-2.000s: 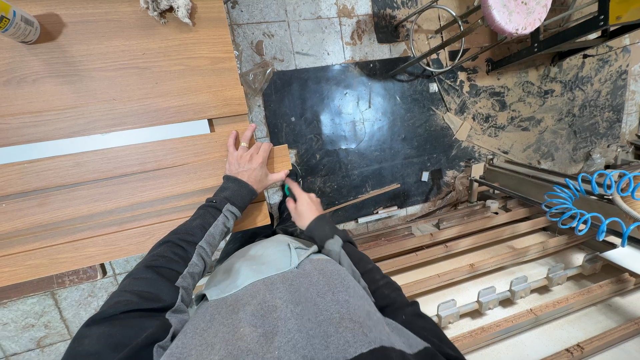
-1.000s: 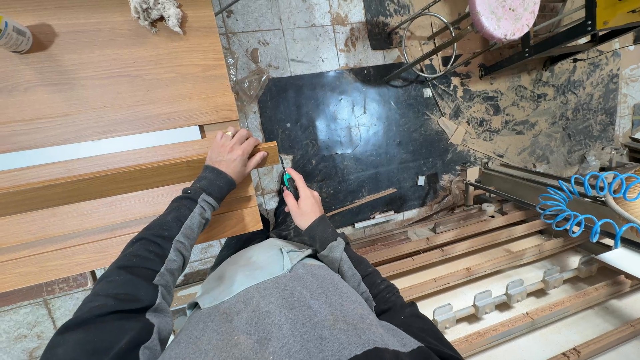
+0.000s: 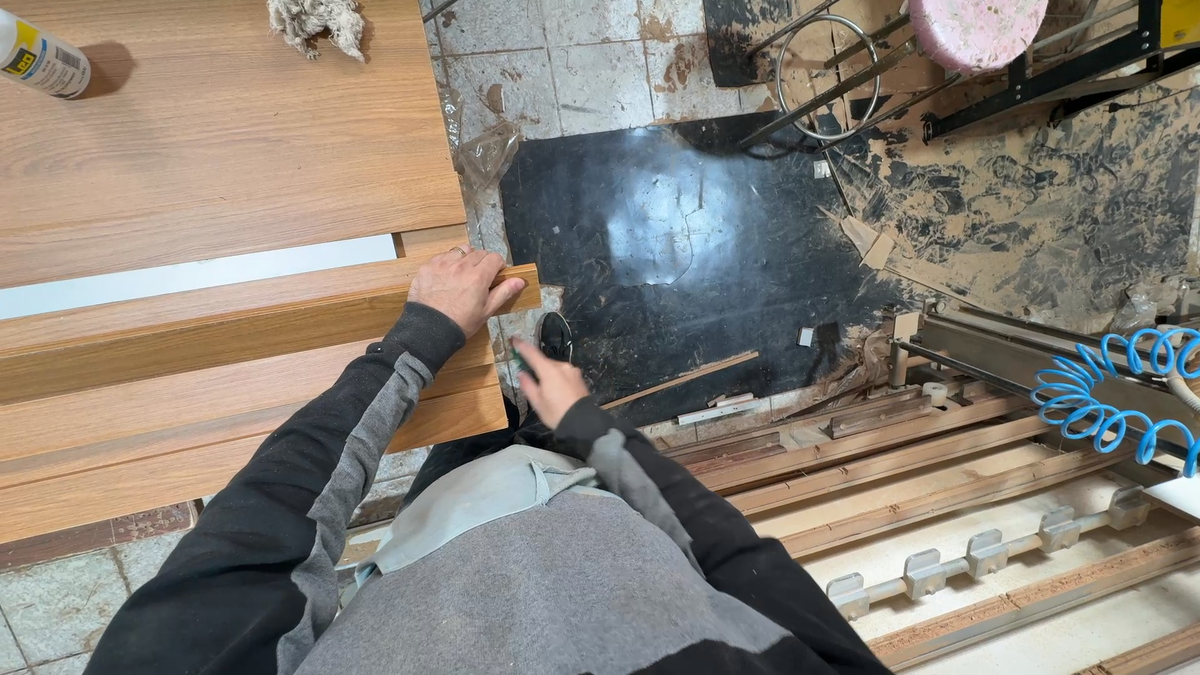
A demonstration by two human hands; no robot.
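Note:
My left hand [image 3: 462,289], with a ring on one finger, grips a wood-grain board [image 3: 281,328] near its right end, thumb on the near side. The board's narrow edge faces me, and its end sticks out beyond the hand. Just right of and below that end is my right hand [image 3: 553,380], closed around a small green-handled tool [image 3: 521,364]; blur hides what kind it is. The tool and the board look apart. More wood-grain boards [image 3: 450,412] lie under and beside the held one.
A glue bottle [image 3: 42,61] and a bunched rag [image 3: 317,23] are on a wide wood-grain panel [image 3: 225,122]. A black mat [image 3: 656,244] covers the floor ahead. At right are a slatted rack [image 3: 900,459], a coiled blue air hose [image 3: 1078,394] and a pink-topped stool [image 3: 978,28].
Between two and one seconds ago, the board under my left hand was tilted up onto its edge. My right hand with the green tool has moved slightly down from the board's end.

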